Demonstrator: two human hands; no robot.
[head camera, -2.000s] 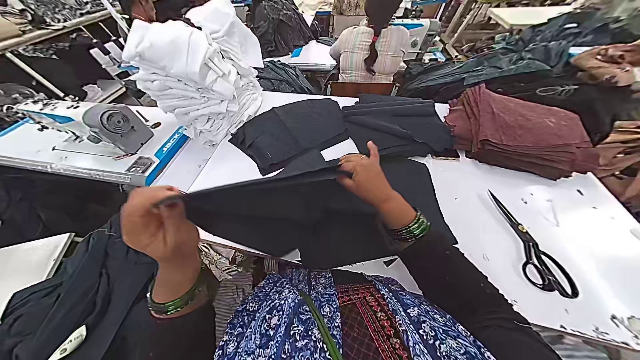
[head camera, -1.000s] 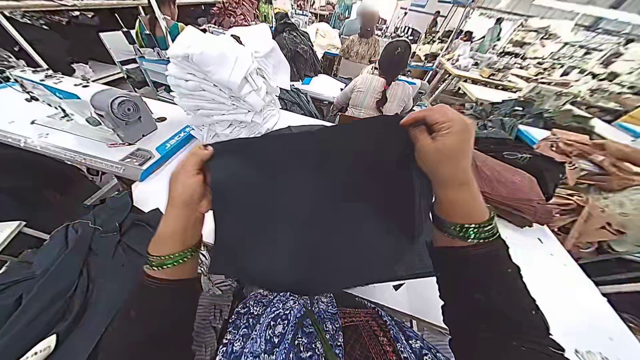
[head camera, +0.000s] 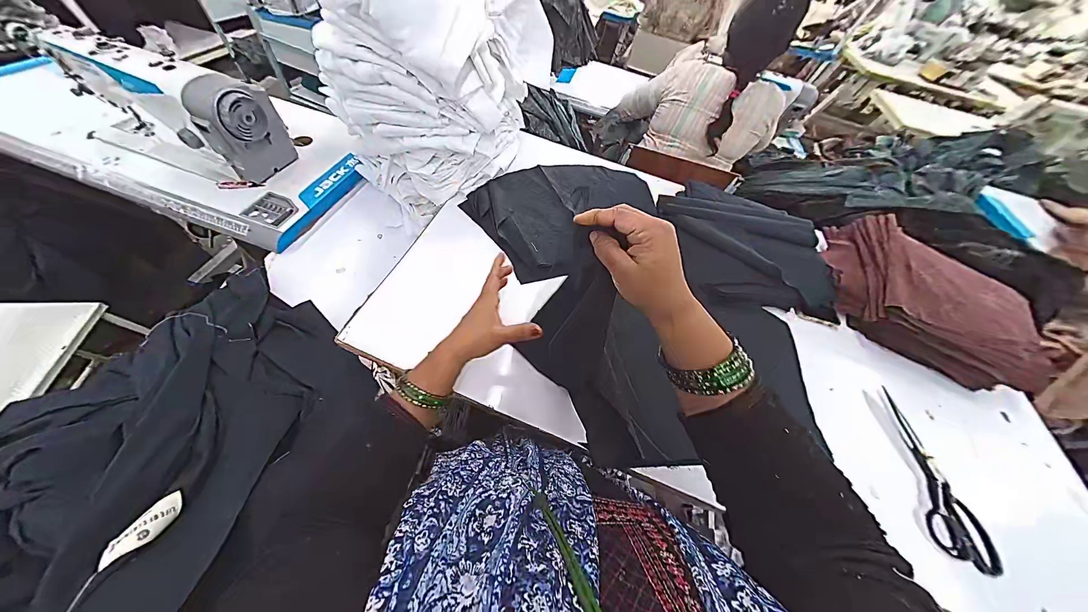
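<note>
Dark fabric pieces (head camera: 722, 357) lie across the white table in front of me. My right hand (head camera: 633, 255) is over them, thumb and forefinger pinched at the edge of a dark cloth panel (head camera: 552, 212); the grip itself is partly hidden. With fingers and thumb spread, my left hand (head camera: 480, 323) is above the white tabletop, left of the cloth, and holds nothing. Folded dark pieces (head camera: 748, 246) lie beyond my right wrist. Black-handled fabric scissors (head camera: 943, 501) rest on the table at the right.
A Jack sewing machine (head camera: 229, 119) stands at the upper left. Stacked white fabric (head camera: 425, 102) rises behind my left hand. Brown fabric (head camera: 943, 297) lies at the right, and dark garments (head camera: 170, 408) are heaped at the left. Farther back sits a person (head camera: 705, 102).
One second ago both hands held up a dark cloth panel between them. My left hand has let go of it and spread, and the cloth is down on the table.
</note>
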